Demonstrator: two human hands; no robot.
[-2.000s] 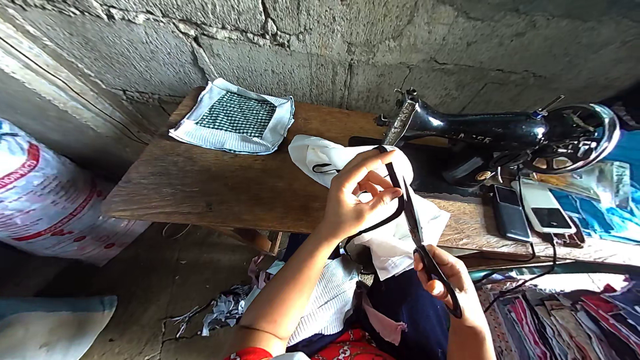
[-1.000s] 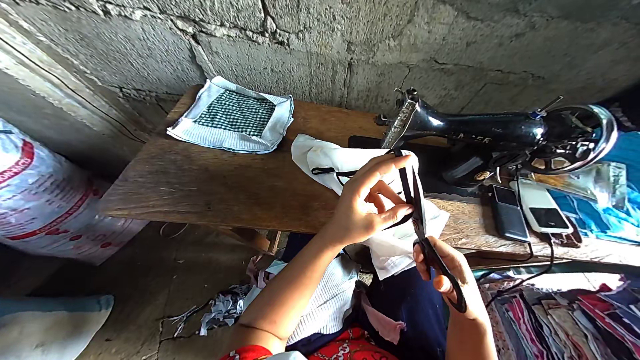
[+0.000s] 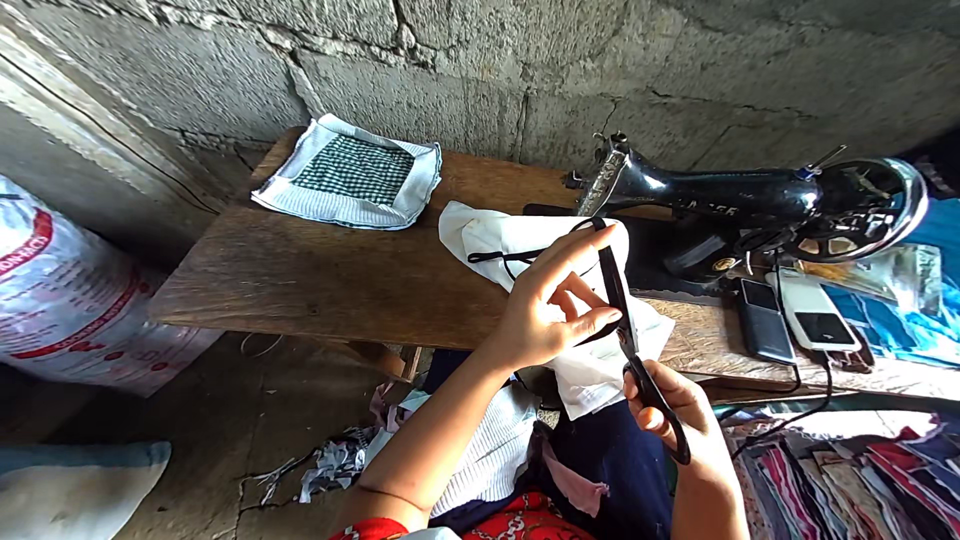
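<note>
A black strap or cord [image 3: 613, 274] is stretched between the fingers of my left hand [image 3: 544, 311], with one end near the raised index finger and a loop near the thumb. My right hand [image 3: 679, 409] grips the dark handles of a pair of scissors [image 3: 628, 341]; their blades point up beside the strap, and whether they touch it I cannot tell. Beneath and behind both hands lies white fabric [image 3: 491, 229] with a black cord [image 3: 499, 256] on it, partly on the wooden table and hanging over its front edge.
A black sewing machine [image 3: 720, 187] stands at the right of the wooden table [image 3: 337, 277]. A checked, white-bordered cloth pad [image 3: 360, 169] lies back left. Two phone-like devices [image 3: 763, 321] with cables sit at right, above folded fabrics [image 3: 847, 480]. A printed sack [image 3: 67, 300] stands left; scraps [image 3: 337, 461] lie below.
The scissors' blades, apart from each other one second ago, now look closer together. My left hand remains in nearly the same place with the black strap.
</note>
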